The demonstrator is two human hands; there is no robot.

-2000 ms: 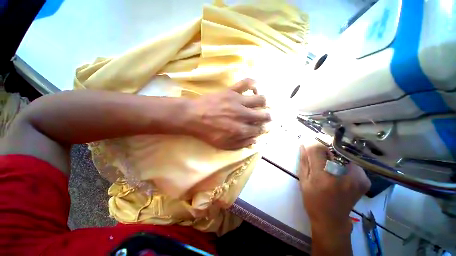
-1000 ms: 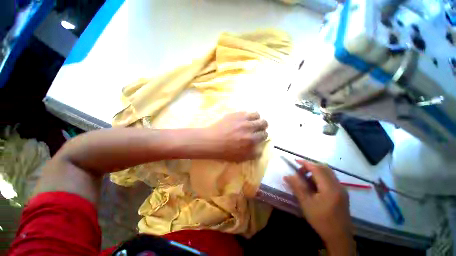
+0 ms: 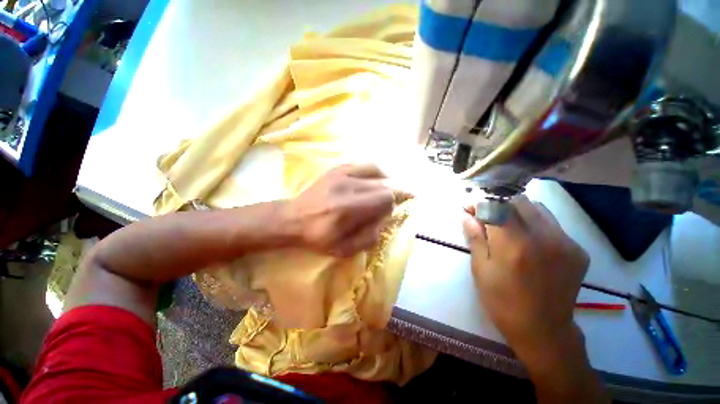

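Observation:
The yellow garment lies bunched on the white table and hangs over its front edge, with a gathered seam near my left hand. My left hand is closed on the garment close to the needle area. My right hand is beside the needle area under the sewing machine head. A thin dark thing shows at its fingertips, but I cannot tell what it is. Glare hides the needle and the cloth there.
Blue-handled snips and a thin red stick lie on the table at the right. A flat black object lies behind my right hand. A measuring tape runs along the front edge. Blue edging is at the left.
My right hand has moved up and away from the table's front edge to the needle area. The camera has shifted, so the machine head looks larger and nearer. My left hand stays on the garment.

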